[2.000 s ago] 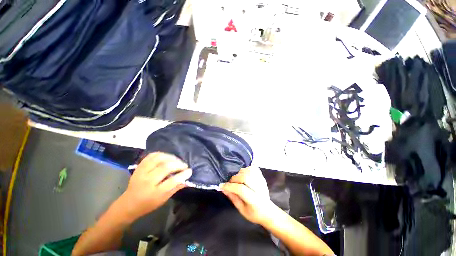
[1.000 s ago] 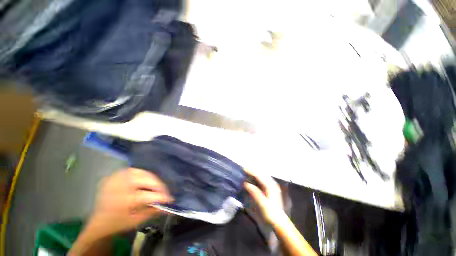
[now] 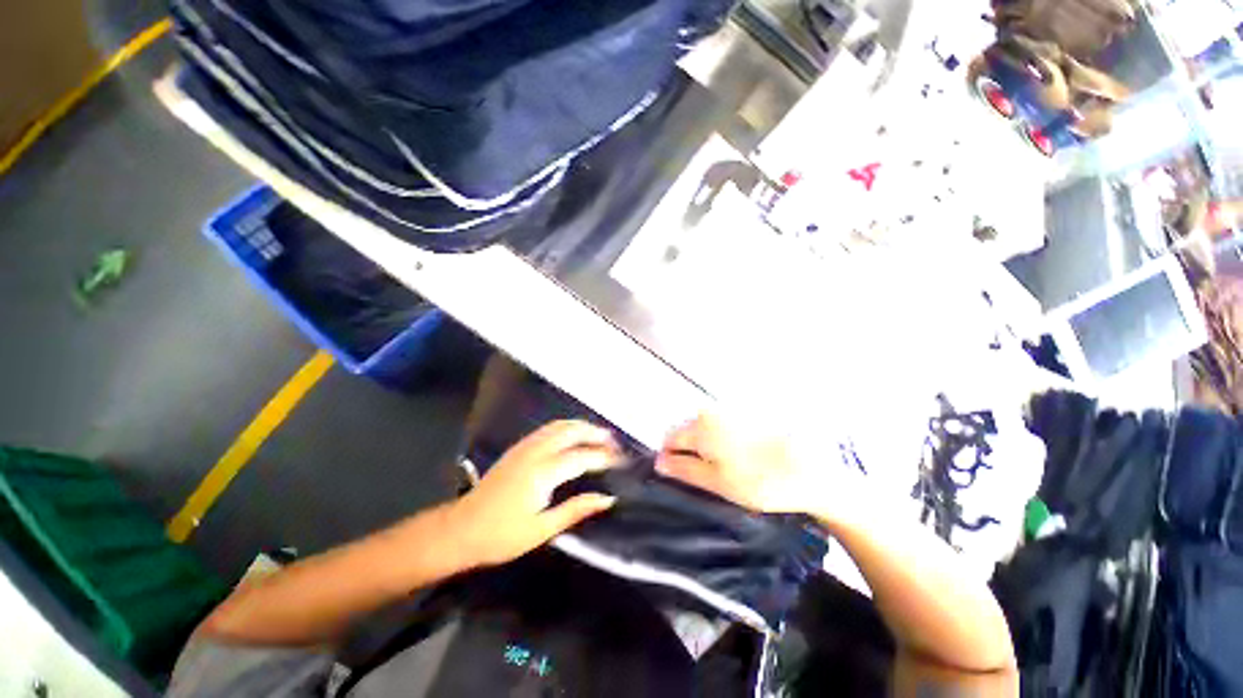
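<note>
A dark navy bag piece point(image 3: 682, 536) with a pale piping edge lies over my lap, below the front edge of the white table point(image 3: 586, 338). My left hand point(image 3: 539, 494) is on its left part, with thumb and fingers on the fabric. My right hand point(image 3: 723, 461) is at its upper edge by the table edge, fingers bent onto the fabric; the hand is partly washed out by glare. The far side of the piece is hidden behind the hands.
Stacked navy bags point(image 3: 450, 102) stand on the table's left. Small black strips point(image 3: 954, 464) lie at right, beside dark fabric point(image 3: 1091, 545). The white sewing machine point(image 3: 913, 177) and control panel point(image 3: 1129, 325) are behind. A blue crate point(image 3: 320, 293) and green crate point(image 3: 102, 545) are at left.
The view has turned, showing more of the blue crate and floor. The bag piece now lies lower and flatter over the lap, and both hands have moved to its upper side.
</note>
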